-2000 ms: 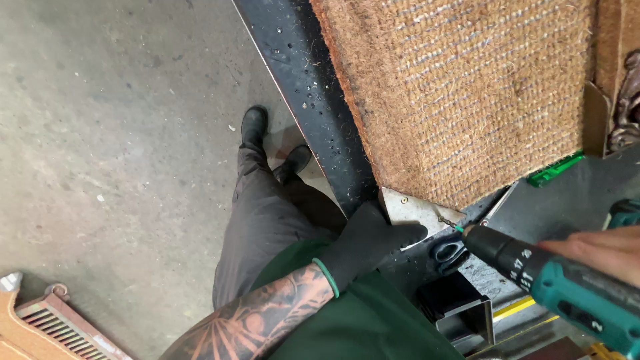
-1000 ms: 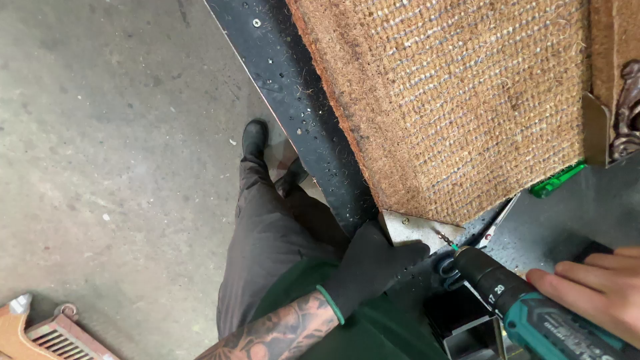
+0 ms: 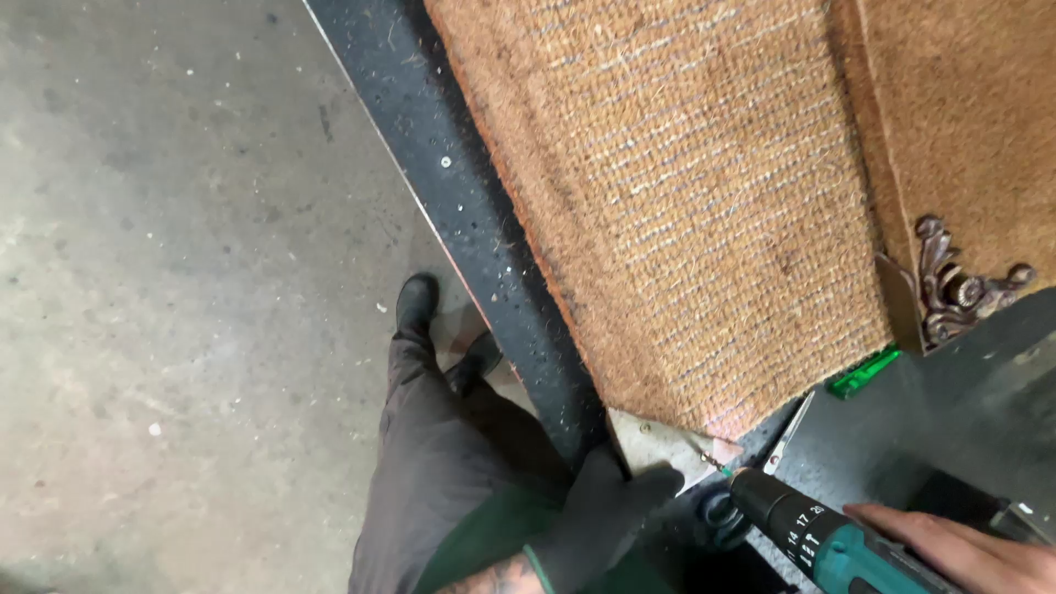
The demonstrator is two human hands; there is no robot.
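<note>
A woven coir mat with a cut corner lies over the bench. At that corner sits a light metal corner plate with a screw in it. My left hand, in a dark glove, presses on the plate's lower edge. A teal and black cordless drill points at the plate, its bit touching or very near the right part. My bare right hand lies on the drill; its grip is partly out of frame. Scissors lie partly beneath the drill.
The black bench top carries loose debris and a washer-like piece. A green-handled tool lies beside an ornate metal corner bracket on another brown padded piece. The concrete floor and my boots are left of the bench edge.
The view has shifted, showing more of the ornate bracket and the brown piece. My left hand stays on the plate, and the drill remains pointed at its right part.
</note>
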